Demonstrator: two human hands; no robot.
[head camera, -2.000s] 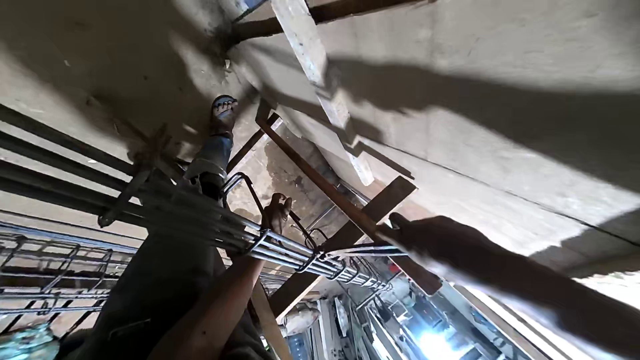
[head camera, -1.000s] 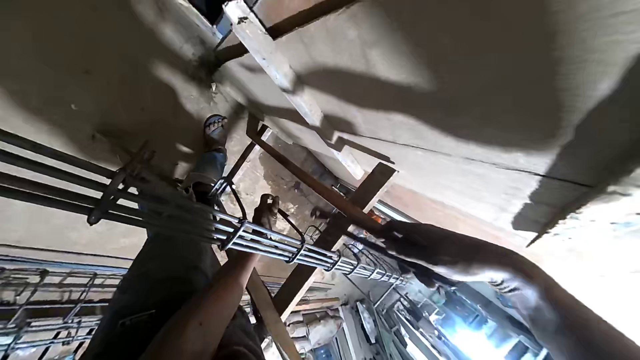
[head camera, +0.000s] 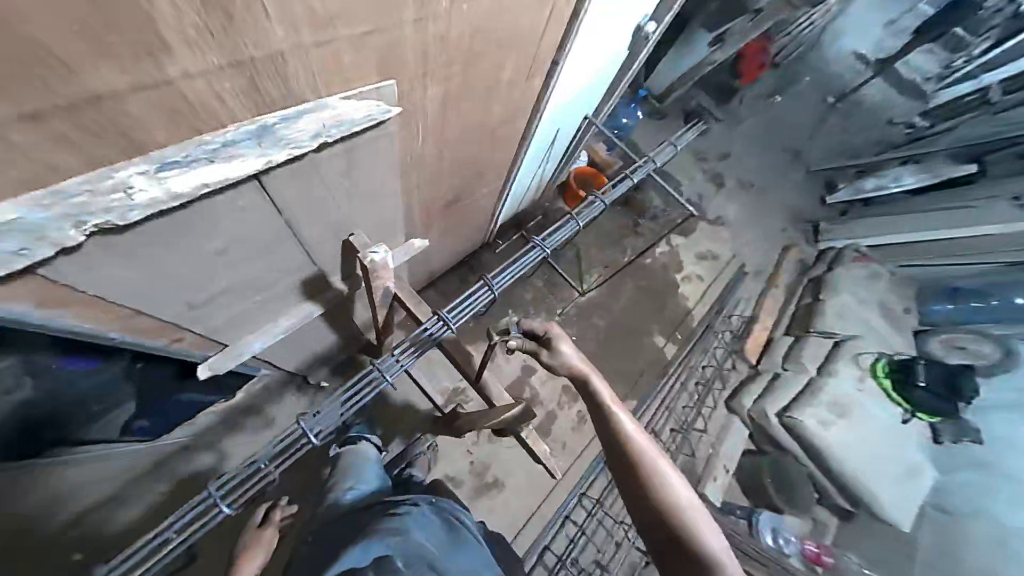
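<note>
A long bundle of steel reinforcing bars with stirrups around it (head camera: 488, 292) runs diagonally from lower left to upper right, over a wooden trestle (head camera: 468, 364). My right hand (head camera: 546, 346) is on the right side of the bars, apart from them, its fingers closed on a small dark metal tool (head camera: 502, 332); its exact kind is unclear. Low at the left, my left hand (head camera: 264, 528) is beside the lower part of the bundle, its fingers apart and nothing clearly in them.
Plywood panels (head camera: 456, 104) stand at the upper left, with a rough board (head camera: 176, 172) across them. An orange bucket (head camera: 584, 186) is beside the bars' far part. Filled sacks (head camera: 856, 416) and wire-like steel cages (head camera: 592, 520) lie to the right.
The view has swung widely. My left hand, at the bars in the earlier frames, is now beside their lower part. My right hand shows with its fingers around the small metal tool.
</note>
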